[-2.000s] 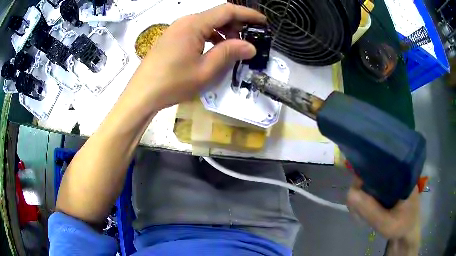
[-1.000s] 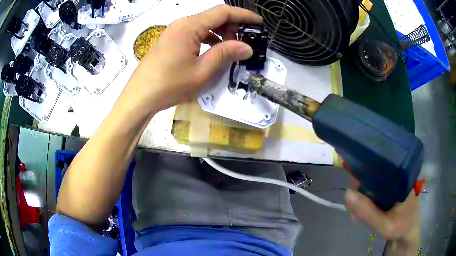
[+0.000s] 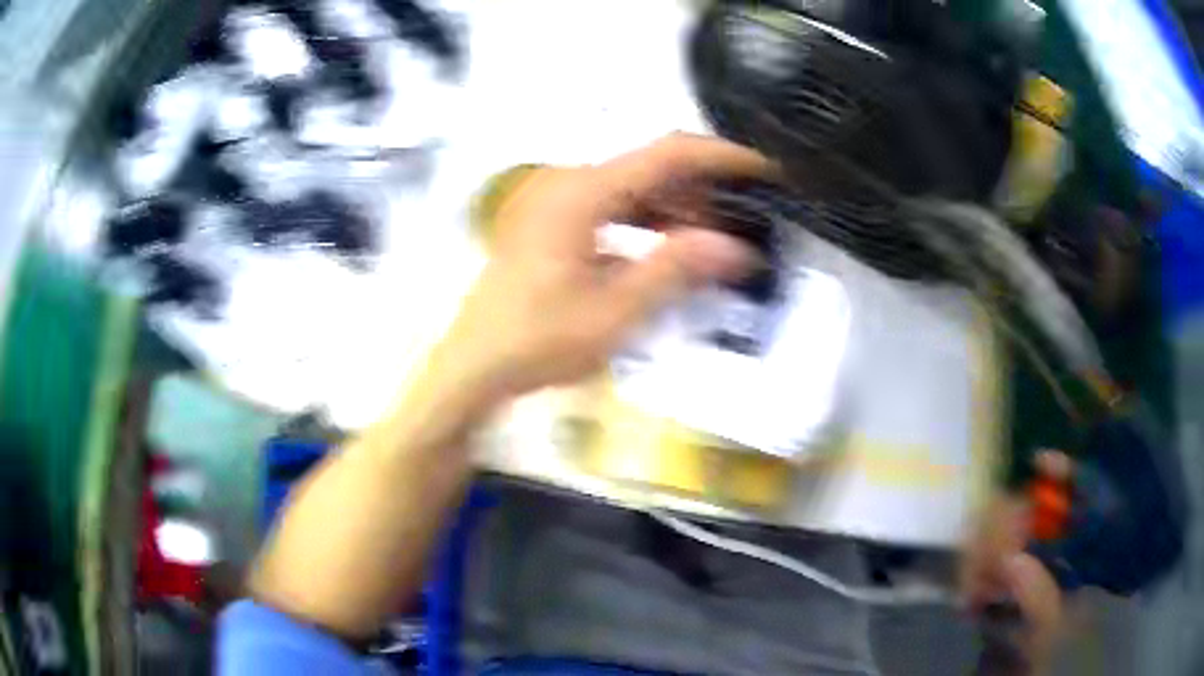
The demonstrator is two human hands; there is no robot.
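The frame is strongly blurred. My left hand [image 3: 568, 264] holds a black electrical unit [image 3: 755, 244] between thumb and fingers, over the white plastic plate [image 3: 792, 370]. The plate lies on the yellow block [image 3: 660, 462] at the bench's front edge. My right hand [image 3: 1010, 581] is at the lower right, around the dark blue soldering gun [image 3: 1129, 508] with its orange trigger [image 3: 1050, 499]. The gun's barrel [image 3: 1036, 277] points up and left, beside the fan and apart from the plate. The wire leads and contacts are too blurred to tell.
The black fan [image 3: 858, 106] stands behind the plate. Several black units on white plates [image 3: 310, 238] cluster at the left. The flux tin [image 3: 499, 198] is partly behind my left hand. A pale cable [image 3: 766, 555] runs below the bench edge. A blue crate [image 3: 1175, 238] is at the right.
The gun has moved away from the plate to the right, its barrel now beside the fan. My left hand still holds the unit. The whole view has shifted and blurred.
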